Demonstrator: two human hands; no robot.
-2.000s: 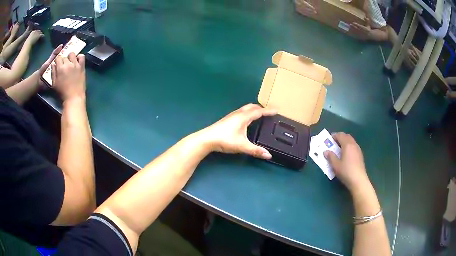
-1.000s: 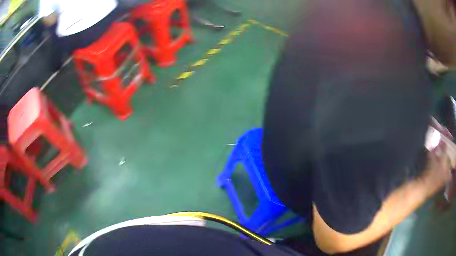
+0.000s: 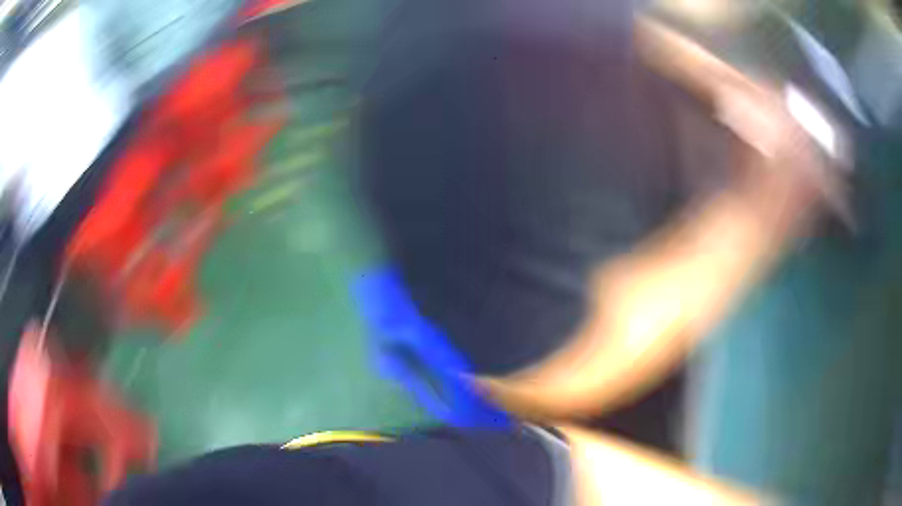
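The picture is strongly blurred. Neither of my hands is in view. Part of my left forearm (image 3: 653, 476) and my dark sleeve (image 3: 396, 474) show at the bottom edge, and the forearm is cut off there. No box or paper of mine is in view. Nearest in front is a seated person in a dark top (image 3: 485, 198). That person's bare arm (image 3: 673, 306) reaches to the upper right, near a small bright white object (image 3: 813, 121), too blurred to name for certain.
A blue stool (image 3: 420, 356) stands beside the seated person. Red stools (image 3: 163, 188) are at the left, on a green floor (image 3: 267, 346) with yellow marking. The green table (image 3: 821, 376) is at the right. A white shape (image 3: 59, 109) is at the upper left.
Two seconds ago my hands were at the open box and papers; those have left the view. Since one second ago, the person and blue stool have shifted left in the picture, and my left forearm has appeared.
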